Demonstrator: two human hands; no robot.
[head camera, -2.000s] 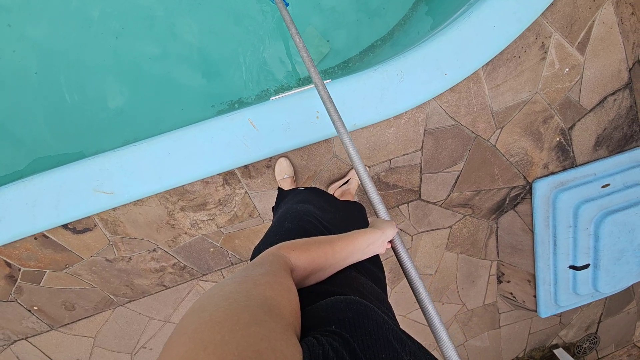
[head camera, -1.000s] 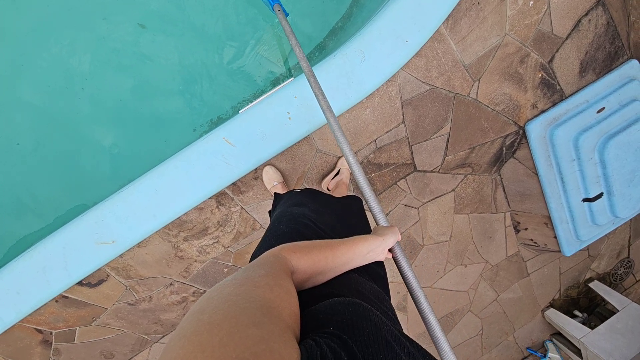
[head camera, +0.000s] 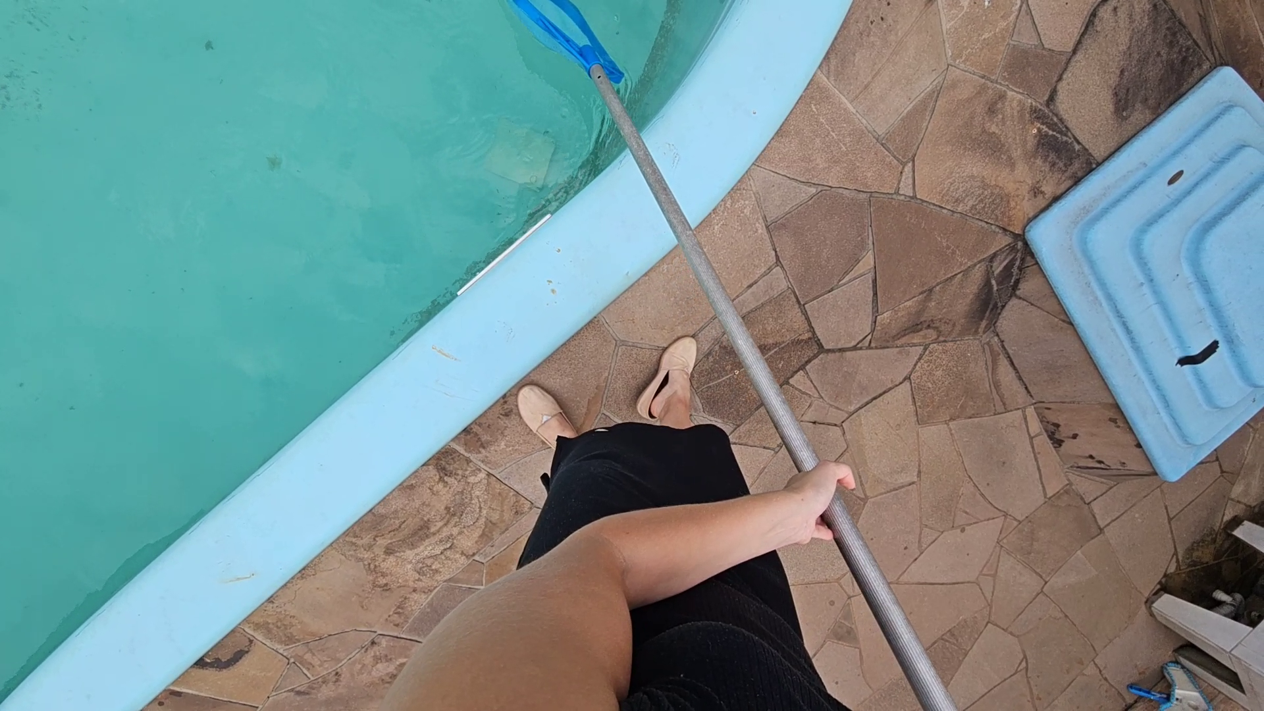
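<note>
My left hand (head camera: 820, 502) is closed around a long grey metal pole (head camera: 731, 321), with my forearm crossing in front of my black clothing. The pole slants from the bottom edge, right of my legs, up across the pool rim (head camera: 553, 286). At its far end a blue plastic frame (head camera: 563, 38), apparently a pool skimmer head, is over or in the green pool water (head camera: 247, 237); the top edge of the view cuts it off. My right hand is out of view.
My feet in beige shoes (head camera: 671, 370) stand on irregular stone paving (head camera: 859, 247) beside the rim. A blue molded panel (head camera: 1145, 267) lies at the right. At the lower right are a white structure (head camera: 1200, 627) and a small blue-and-white object (head camera: 1180, 686).
More of the blue frame at the pole's far end now shows. My left hand stays on the pole. The view has turned, so the rim runs more steeply.
</note>
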